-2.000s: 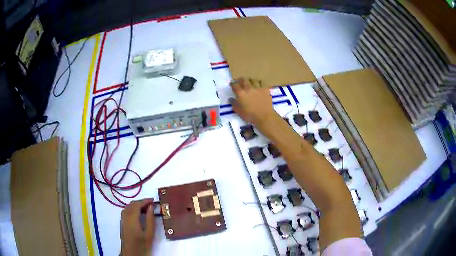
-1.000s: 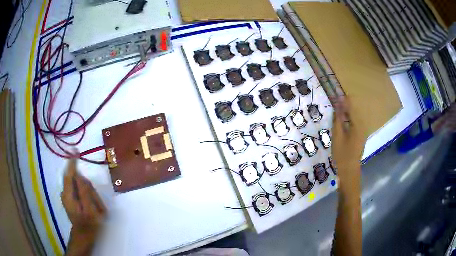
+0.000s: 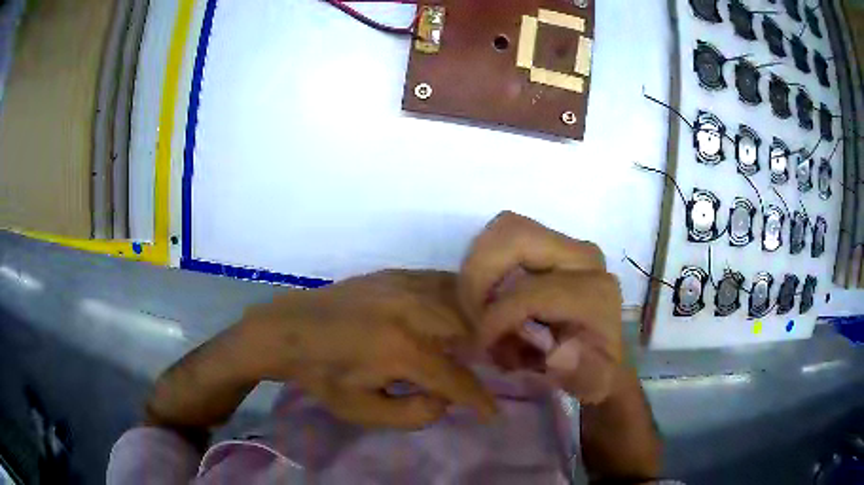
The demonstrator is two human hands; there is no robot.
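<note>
My left hand [image 3: 393, 346] and my right hand [image 3: 545, 308] are together in front of my body, at the bench's front edge. Their fingers are curled and overlap. The picture is blurred there, and I cannot tell whether anything is held between them. The red-brown test fixture [image 3: 464, 71] lies on the bench beyond my hands, cut by the top edge. Its pale locating frame [image 3: 524, 59] holds no unit. Brassy contact terminals [image 3: 429, 28] sit at its left side, with red and black leads running to them.
A white foam tray [image 3: 668, 327] on the right holds rows of small round units [image 3: 704, 216] with thin black leads. Layered boards [image 3: 57, 123] stand at the left beside yellow and blue tape. The grey floor [image 3: 76, 313] shows below the bench edge.
The view has swung down, so the tester is out of the picture. My hands have come together at my body from the fixture's left and the tray's right side.
</note>
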